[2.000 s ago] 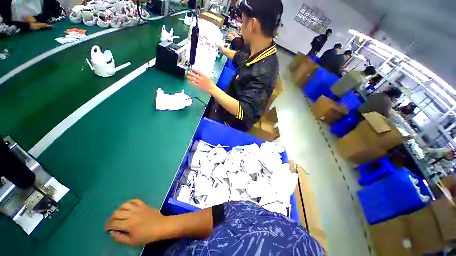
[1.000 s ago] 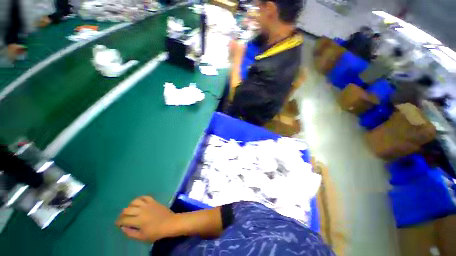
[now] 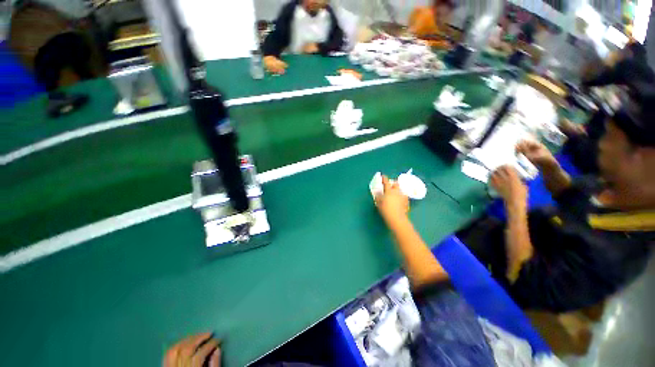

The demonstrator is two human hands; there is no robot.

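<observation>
My right hand (image 3: pixel 392 202) reaches out over the green bench and is closed around the left end of a white camera body housing (image 3: pixel 411 186). The housing lies near the bench's right part, with a thin black cable lead (image 3: pixel 446 192) beside it. My fingers hide part of it. My left hand (image 3: pixel 194 351) is at the bottom edge, cut off by it, on the bench with its fingers apart and nothing seen in it.
A black electric screwdriver (image 3: pixel 221 143) hangs over the silver screw feeder (image 3: pixel 237 228). A blue parts bin (image 3: pixel 350 341) with white parts is below my right arm. Another white unit (image 3: pixel 347 120) stands on the belt. A person (image 3: pixel 603 236) works at right, near a black box (image 3: pixel 441 136).
The view has swung right to left, bringing the feeder and screwdriver towards the middle. My right hand has moved from the near bench edge out to the white housing. My left hand has come into view.
</observation>
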